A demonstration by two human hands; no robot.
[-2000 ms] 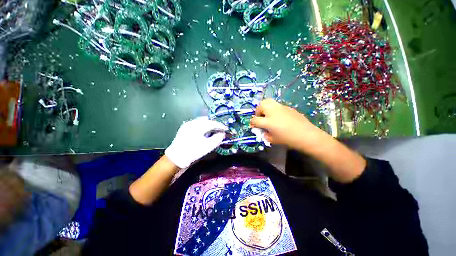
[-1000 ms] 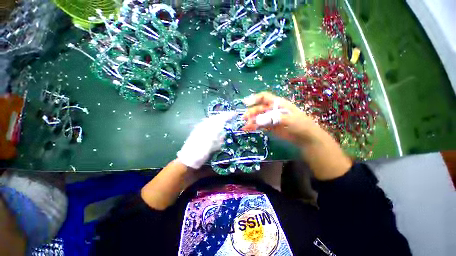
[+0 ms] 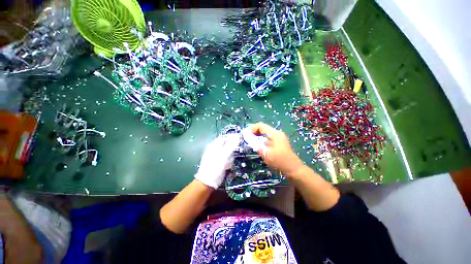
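Note:
A ring circuit board panel [image 3: 251, 181] lies flat at the bench's front edge, with a white cable across its near rings. My left hand [image 3: 218, 160], in a white glove, lies on the panel's upper left part, its fingertips at the far rings. My right hand [image 3: 271, 147], bare with white on some fingers, is at the far right rings, thumb and fingertips close together beside the left fingertips. The hands hide the far rings and whatever is between the fingertips. Thin black lead wires [image 3: 231, 116] fan out beyond the panel.
A red lead wire pile [image 3: 341, 124] lies at right, with a yellow-tipped tool [image 3: 357, 85] behind it. Stacked panels [image 3: 160, 85] stand far left and more [image 3: 266, 67] far centre. A lime-green fan [image 3: 107, 23], an orange bin [image 3: 15, 142] and wired panels [image 3: 78, 135] are left. Another person's arm [image 3: 15, 227] shows lower left.
The view has tilted up, showing more of the bench's far side. My right hand has come from above the panel down to its far rings, next to my left fingertips.

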